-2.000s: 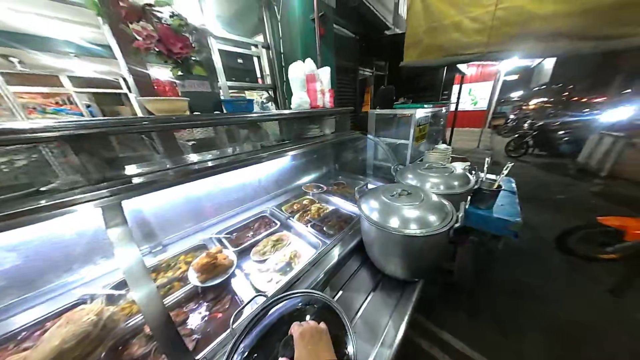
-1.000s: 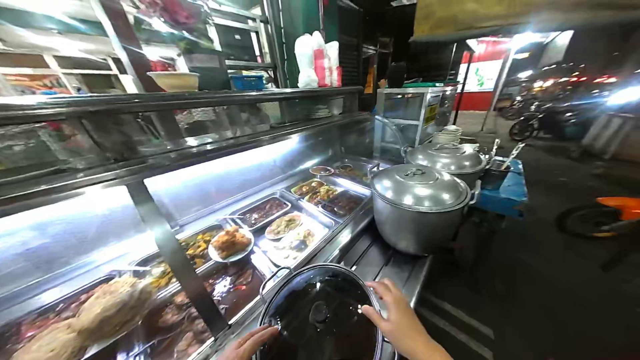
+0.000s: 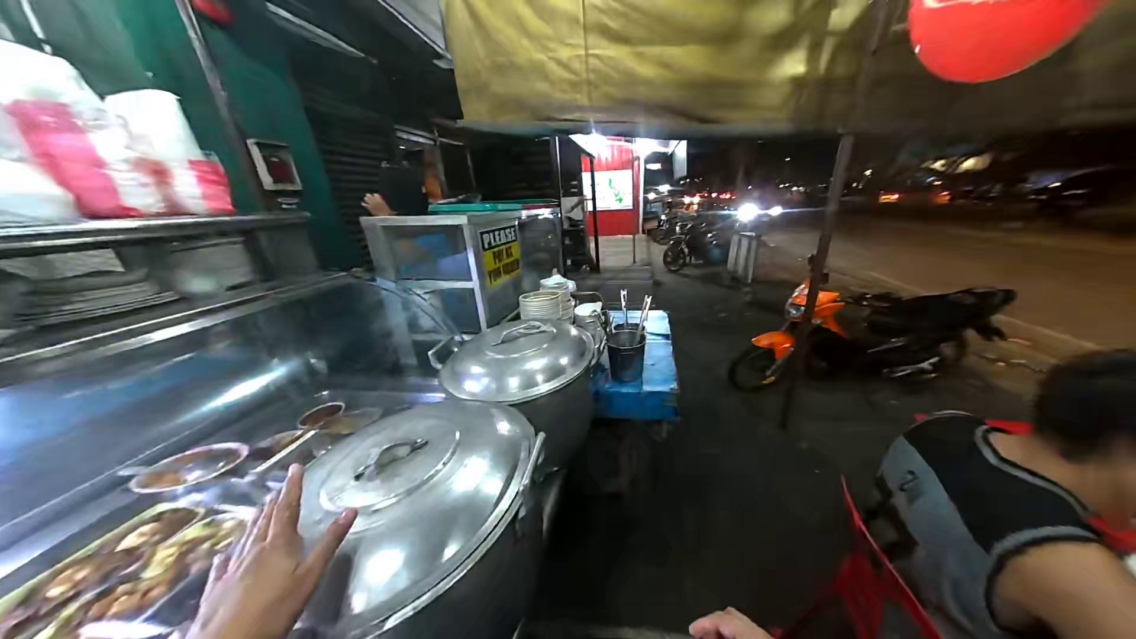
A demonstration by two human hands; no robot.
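Observation:
My left hand [image 3: 271, 559] is raised with its fingers apart and nothing in it, beside the near large aluminum pot, whose domed lid [image 3: 426, 497] is on. Only the fingers of my right hand [image 3: 729, 624] show at the bottom edge; whether they hold anything is hidden. Behind the near pot stands another aluminum pot with its lid [image 3: 524, 359] on. Left of my left hand, metal trays of cooked food [image 3: 133, 568] lie in the lit display case, with a bowl of sauce [image 3: 191, 468] farther back.
A blue table [image 3: 658, 373] holds a dark container [image 3: 627, 353] of utensils, near stacked bowls [image 3: 543, 306]. A seated person [image 3: 976, 497] is at the lower right on a red chair [image 3: 865, 577]. An orange motorcycle [image 3: 825, 319] stands beyond a pole [image 3: 821, 240].
My hands have left the dark glass lid they touched a second ago. The view has swung right and nearer the pots, bringing in the seated person.

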